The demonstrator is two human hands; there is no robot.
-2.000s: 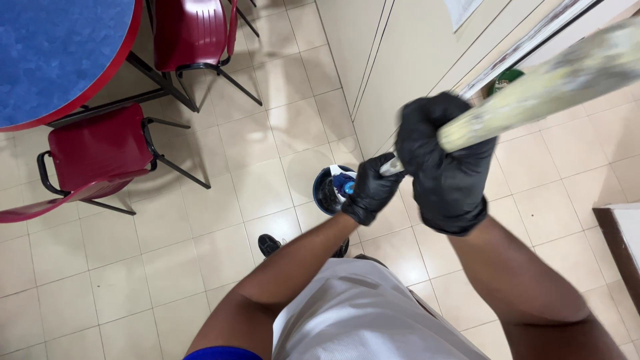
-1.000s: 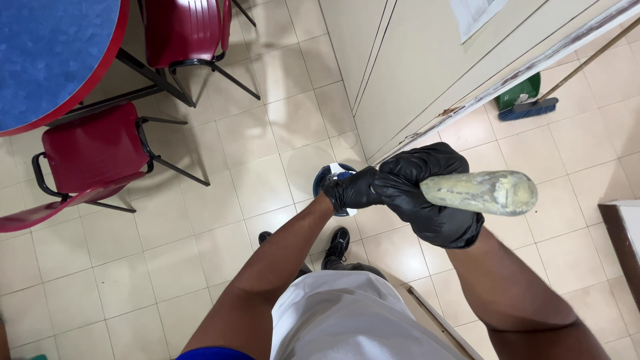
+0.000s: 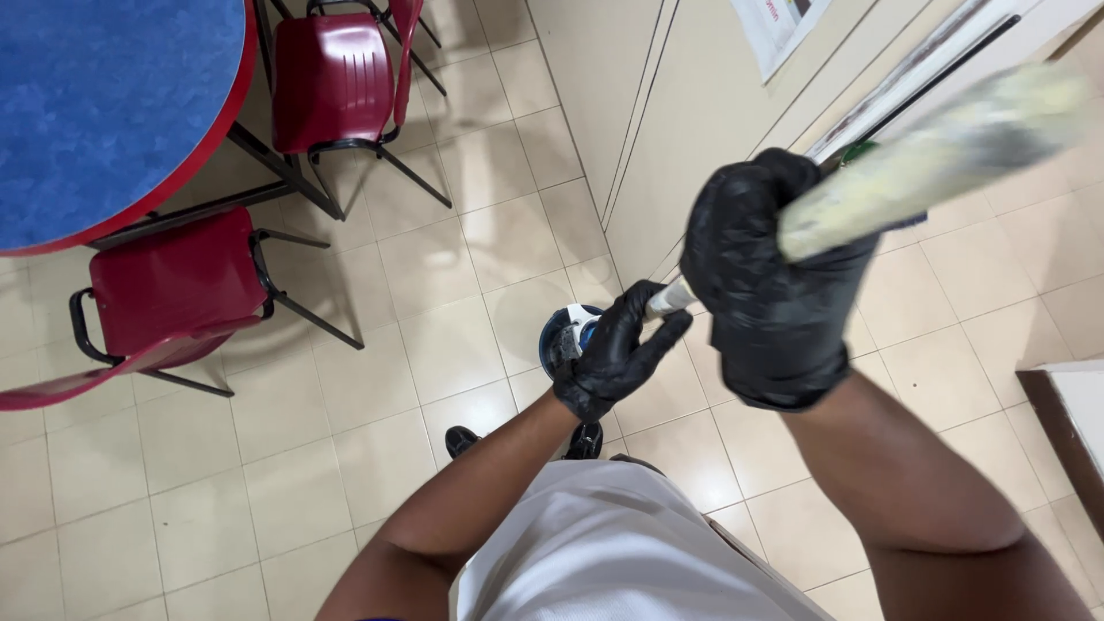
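Note:
A long pole handle (image 3: 940, 164) with a worn, mottled pale surface runs from the upper right down toward a bucket. My right hand (image 3: 768, 267), in a black glove, grips it near its thick, blurred top end. Lower on the pole, my left hand (image 3: 617, 349), gloved too, is around the shaft, its thumb and fingers partly apart. Beneath the left hand a dark blue bucket (image 3: 548, 336) stands on the floor by my shoes, with a white and blue part (image 3: 580, 317) at its top. Dark contents show in it; the pole's lower end is hidden.
A round blue table with a red edge (image 3: 246, 78) stands at upper left, with dark red chairs (image 3: 185, 280) around it. A cream panel (image 3: 690, 112) bearing a printed sheet (image 3: 780, 30) rises beside the bucket. At the right edge is a brown-and-white raised edge (image 3: 1065, 431).
My hands, close together one second ago, are now apart along the pole. The pole's top end has swung toward the upper right.

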